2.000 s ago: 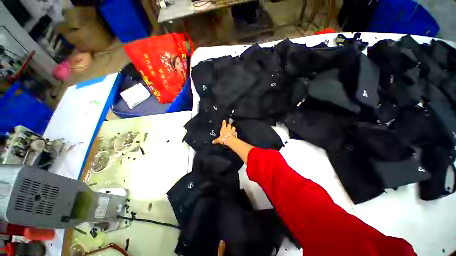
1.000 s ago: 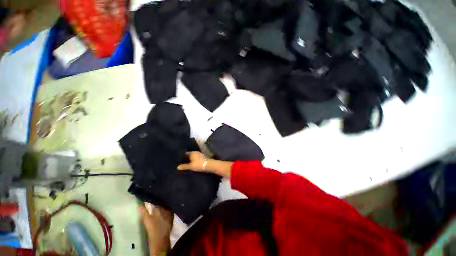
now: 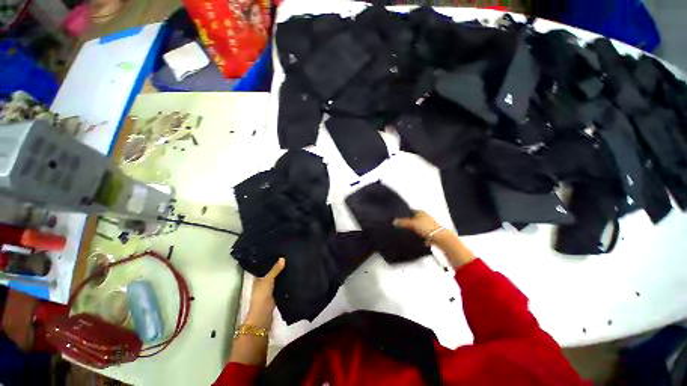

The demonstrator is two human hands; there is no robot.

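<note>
A stack of black cut pieces (image 3: pixel 290 234) lies at the near left end of the white table, a small white mark on its upper left piece. My left hand (image 3: pixel 265 290) is on the stack's near left edge, thumb on top, fingers hidden under the cloth. My right hand (image 3: pixel 422 226) grips the edge of a loose black piece (image 3: pixel 380 207) to the right of the stack; that piece is slightly blurred. A large loose heap of black pieces with small white marks (image 3: pixel 482 98) covers the far side.
A grey sewing machine head (image 3: pixel 56 166) stands at left on a pale green table (image 3: pixel 203 279). A dark red handbag (image 3: pixel 94 339) with a looped strap and a pale blue bottle or pouch (image 3: pixel 145 309) lie near left. A red carrier bag (image 3: pixel 230 34) is beyond.
The view has shifted. My right hand has left the stack and moved right onto the loose piece. My left hand stays at the stack. Earlier my right hand reached into the heap's left end.
</note>
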